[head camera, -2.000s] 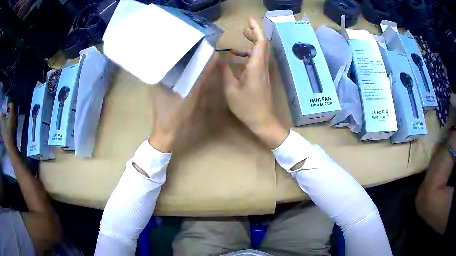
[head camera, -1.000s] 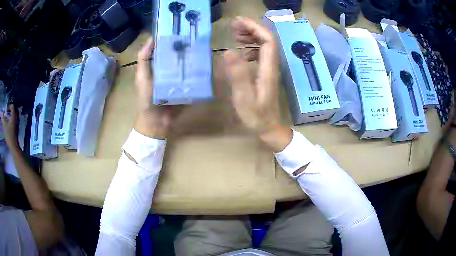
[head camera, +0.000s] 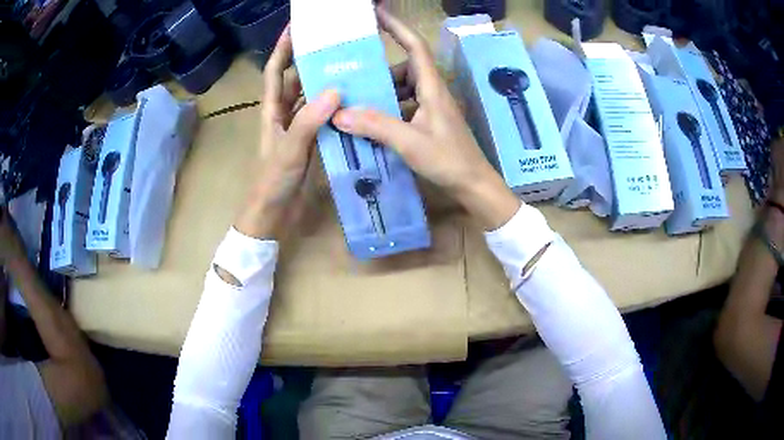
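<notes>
A light blue gift box (head camera: 387, 210) with fan pictures is held up in front of me over the table, tilted, its white end flap at the top edge of the picture. My left hand (head camera: 297, 137) grips its left side, the thumb on the printed face. My right hand (head camera: 421, 129) grips its right side, its thumb beside the left thumb. The fingers behind the box are partly hidden. What is inside the box cannot be seen.
Gift boxes (head camera: 524, 112) and a milky sleeve (head camera: 563, 103) stand at the right. More boxes (head camera: 112, 185) and a sleeve (head camera: 157, 176) are at the left. Dark round parts (head camera: 198, 60) line the far edge. Other people's arms (head camera: 752, 301) show at both sides.
The box has turned and come down toward me, from the left to the middle. My right hand has moved in and taken hold of it; my left hand still holds it.
</notes>
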